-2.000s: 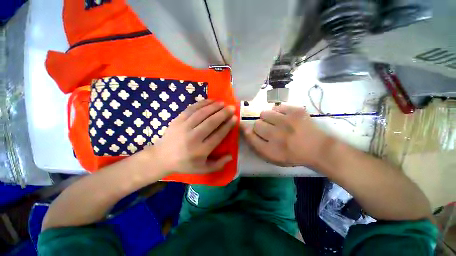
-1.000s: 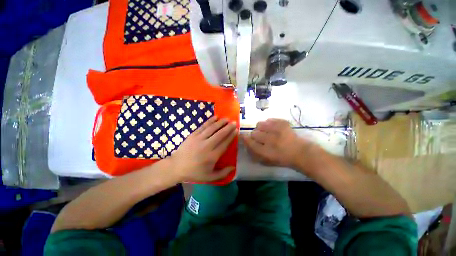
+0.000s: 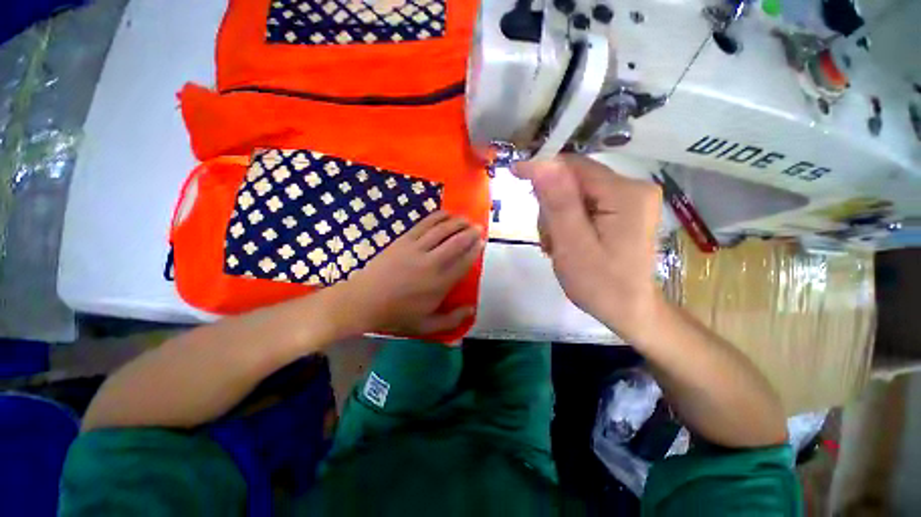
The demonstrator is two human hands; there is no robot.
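Note:
The orange bag piece lies on the white machine table, its right edge beside the needle area. A navy patterned panel with cream clover shapes is set in its near part, another panel in its far part, and a dark zipper runs between. My left hand lies flat on the near right corner of the cloth. My right hand is raised at the sewing machine, its fingertips by the presser foot. Whether those fingers pinch anything cannot be seen.
Red-handled thread snips lie right of the needle. Brown cardboard is at the right, a tape-wrapped grey box at the left. A blue bin is at the lower left. A clear plastic bag lies below the table.
My right hand has risen from the table beside the cloth to the presser foot area. My left hand stays on the cloth. The camera view has shifted.

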